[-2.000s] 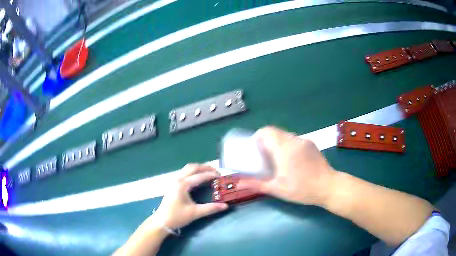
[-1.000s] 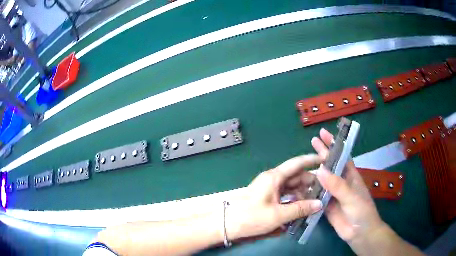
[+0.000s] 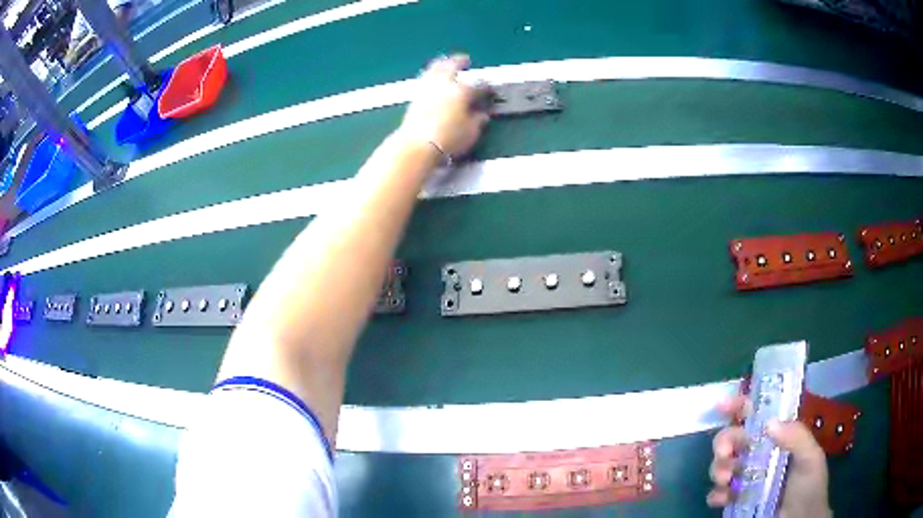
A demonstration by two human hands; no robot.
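My left hand [image 3: 445, 106] is stretched far across the green belt, blurred, its fingers around the left end of a grey plate [image 3: 526, 98] beside the far silver strip. My right hand [image 3: 774, 460], low at the right, holds a silver metal plate [image 3: 771, 415] tilted nearly upright. A red fixture [image 3: 559, 479] with four round seats lies at the near edge. A grey fixture [image 3: 534, 284] with four bright studs lies mid-belt.
More grey fixtures [image 3: 199, 305] run left, one partly hidden behind my left forearm. Red fixtures [image 3: 792, 261] lie at right, one partly behind my right hand. Stacked red bars [image 3: 907, 435] stand at far right. A red bin [image 3: 194, 83] and blue bin [image 3: 142, 119] are upper left.
My left hand has left the plates at my right hand and reached to the far strip. My right hand has moved right and lower with the silver plate. The near red fixture is uncovered.
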